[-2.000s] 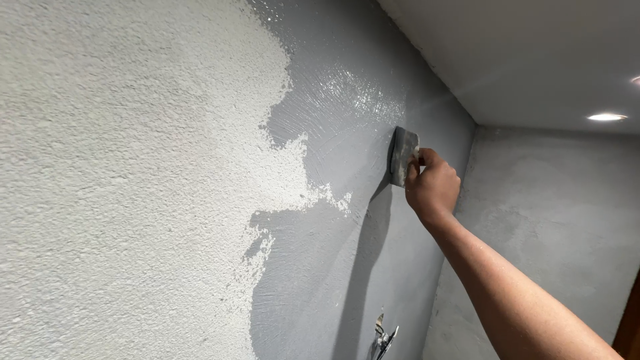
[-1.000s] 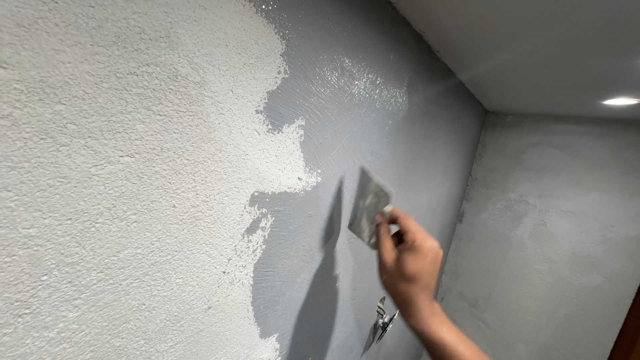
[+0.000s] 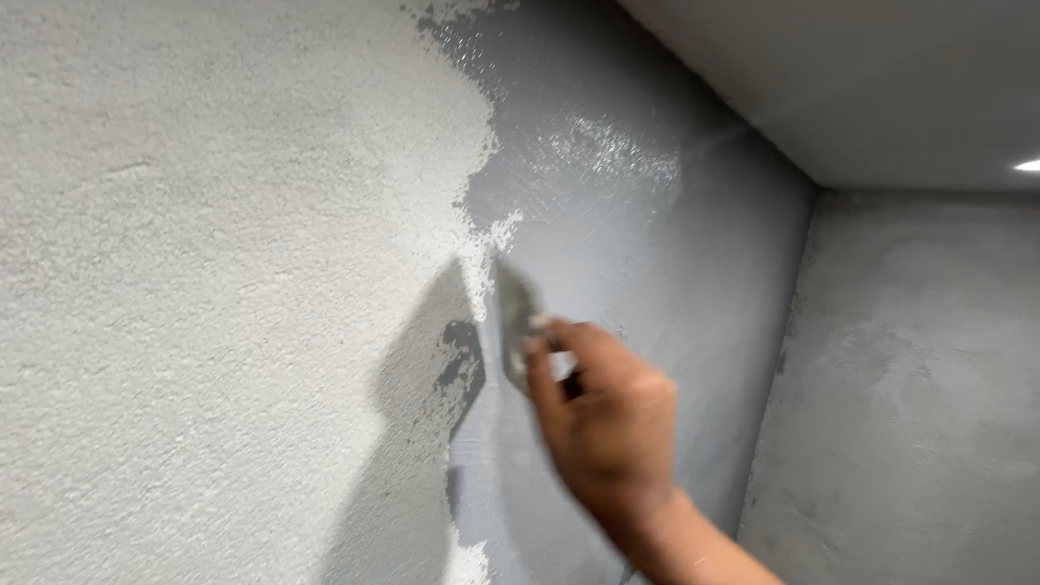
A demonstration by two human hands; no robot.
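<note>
My right hand (image 3: 609,414), slightly blurred, grips a flat plastering blade (image 3: 513,321) by its near side. The blade stands nearly edge-on at the border between the rough white wall surface (image 3: 203,284) and the smooth grey coating (image 3: 601,252); whether it touches the wall I cannot tell. Wet, shiny specks show on the grey coating above the hand. The shadow of blade and arm falls on the wall to the left, over a small grey patch (image 3: 459,353). My left hand is out of view.
A grey ceiling (image 3: 877,89) slopes across the upper right, with a bright ceiling light (image 3: 1028,166) at the edge. A mottled grey wall (image 3: 902,366) meets the coated wall at a corner on the right.
My right hand with the blade has moved down and left from high on the grey coating to the white border. Below the shiny area, grey now covers part of the formerly white tongue.
</note>
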